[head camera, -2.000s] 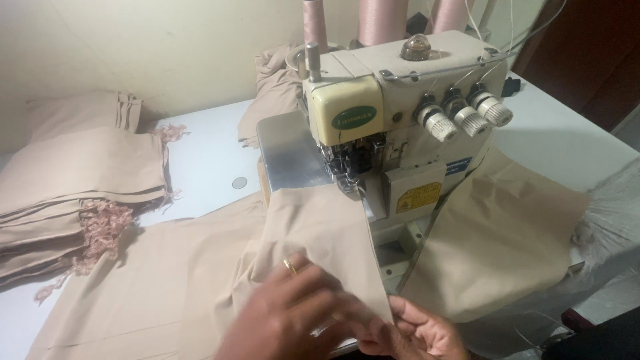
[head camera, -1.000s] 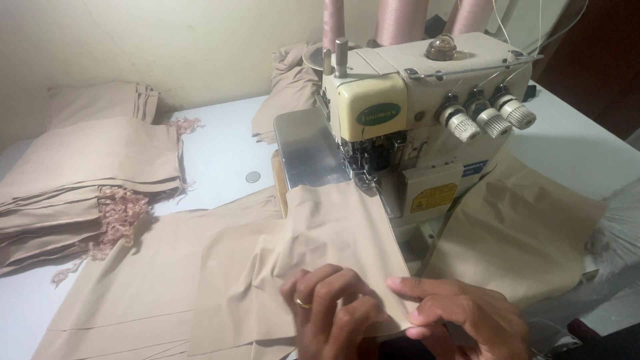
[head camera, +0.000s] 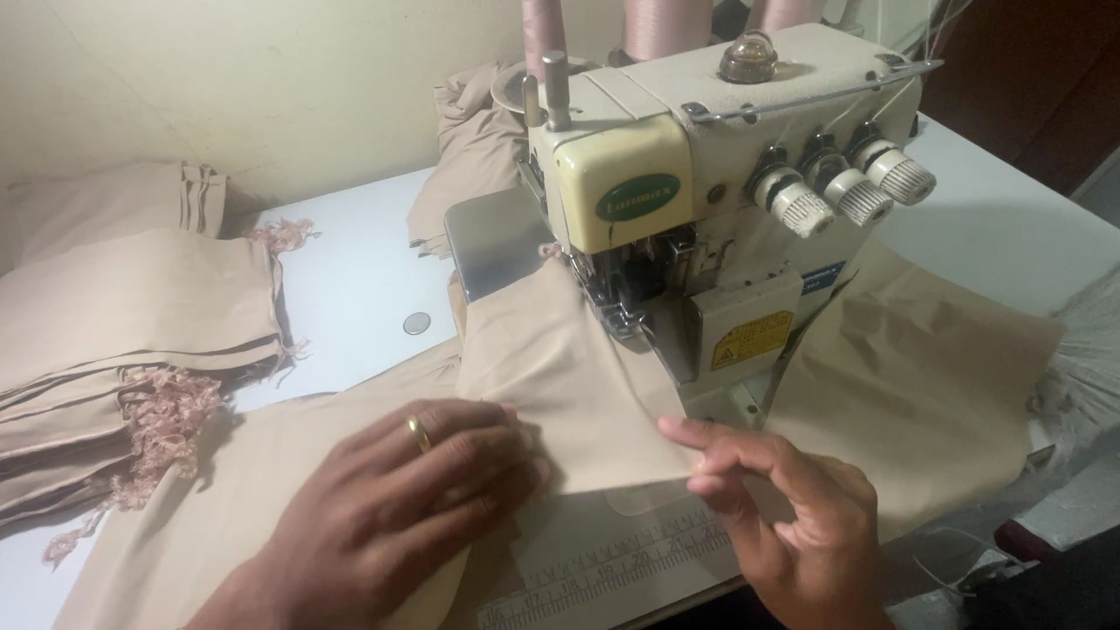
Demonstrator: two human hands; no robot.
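A beige fabric piece [head camera: 560, 376] runs under the presser foot [head camera: 623, 319] of a cream overlock sewing machine [head camera: 726, 157]. My left hand [head camera: 411, 490], with a gold ring, rests palm down on the fabric's near left part, fingers bent; its fingertips press or hold the cloth, and which is hard to tell. My right hand [head camera: 787, 507] pinches the near right corner of the same piece between thumb and fingers. Another beige piece [head camera: 262, 490] lies under and left of my left hand.
Stacked beige pieces [head camera: 131, 297] with pink thread tangles [head camera: 166, 429] lie at left. More beige cloth [head camera: 910, 385] lies right of the machine, and a bunched piece [head camera: 477, 140] behind it. Pink thread cones [head camera: 667, 31] stand at the back. A printed ruler scale [head camera: 612, 569] runs along the near edge.
The fabric has moved farther into the machine, with less of it on my side of the presser foot. Both hands have come nearer the machine, and my left hand now lies flatter on the cloth.
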